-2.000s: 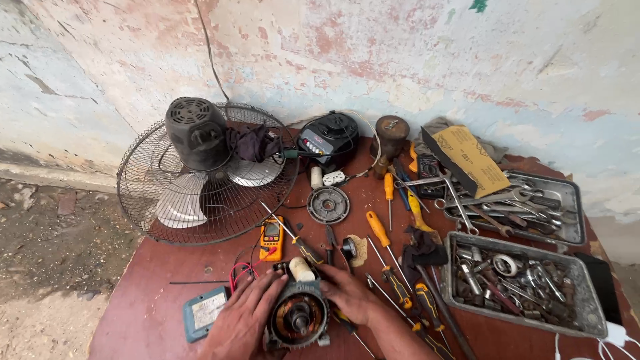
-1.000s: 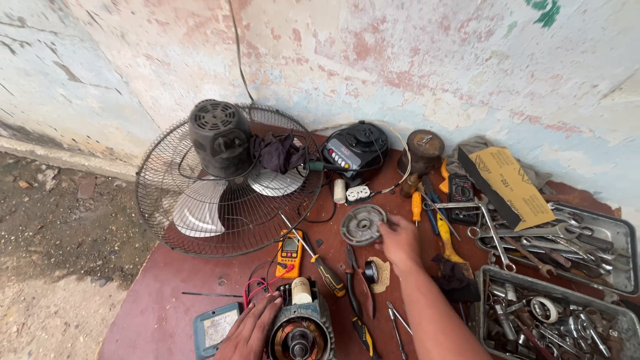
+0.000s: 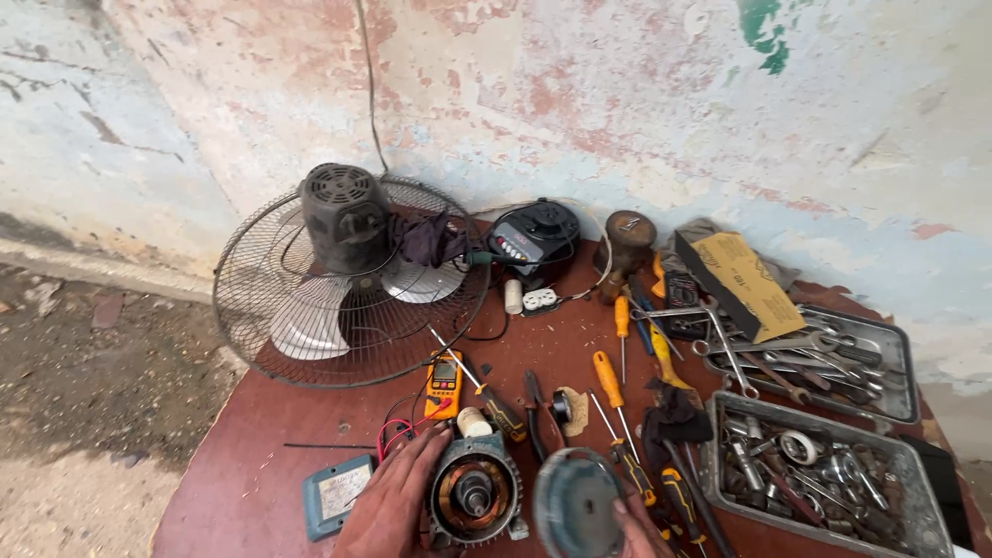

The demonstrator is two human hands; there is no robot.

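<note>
At the bottom middle, an electric motor (image 3: 474,496) shows its copper windings and shaft facing up. My left hand (image 3: 399,488) rests against the motor's left side, fingers along the housing. A round metal motor end cover (image 3: 577,500) is in my right hand (image 3: 639,527), just right of the motor and apart from it; it looks slightly blurred. Behind the motor stands a white cylindrical capacitor (image 3: 473,422). An orange multimeter (image 3: 444,385) with red and black leads lies beyond it, beside a long screwdriver (image 3: 480,387). Pliers (image 3: 542,415) lie behind the end cover.
A caged fan (image 3: 353,310) with its motor housing stands at the back left. A blue-rimmed box (image 3: 339,496) lies left of my left hand. Screwdrivers (image 3: 608,380) lie to the right, beside a metal tray of sockets (image 3: 721,496) and a tray of wrenches (image 3: 903,364).
My right hand, first at the motor, reached to the round cover behind the pliers and has brought it back toward the motor. My left hand has stayed at the motor.
</note>
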